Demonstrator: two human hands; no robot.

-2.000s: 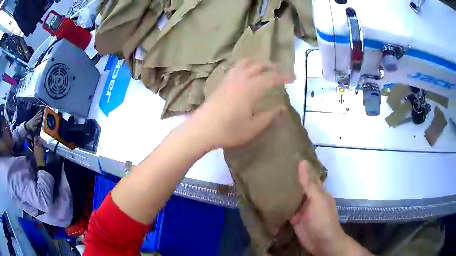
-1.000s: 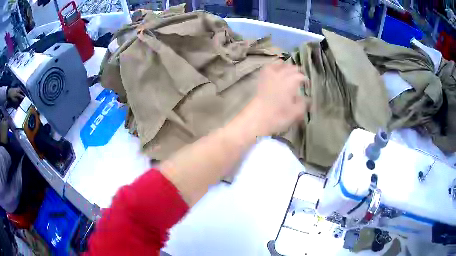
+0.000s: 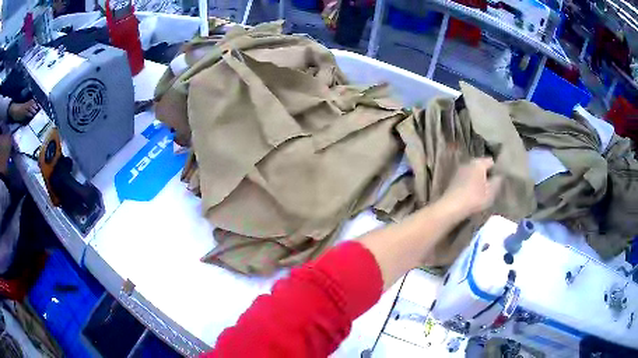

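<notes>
Khaki cut panels [image 3: 280, 154] lie in a large loose pile on the white table left of and behind the sewing machine. A second group of khaki pieces [image 3: 437, 140] stands in folds behind the machine head. My left hand [image 3: 476, 185], bare with a red sleeve, reaches over these folded pieces. Its fingers are curled against the cloth and slightly blurred; whether it grips a piece cannot be told. My right hand is not in view. The white sewing machine head [image 3: 476, 280] with a blue stripe is at the lower right.
A grey machine box with a round vent [image 3: 87, 105] and a red object [image 3: 124, 35] are at the left. More khaki cloth with white sheets [image 3: 546, 165] lies far right. A blue JACK label [image 3: 148, 164] is on the table. Another person's hand [image 3: 24, 110] shows at the left edge.
The view has swung up toward the back of the table. My left hand has moved from the narrow khaki piece to the folded pieces behind the machine. My right hand and that piece have left view.
</notes>
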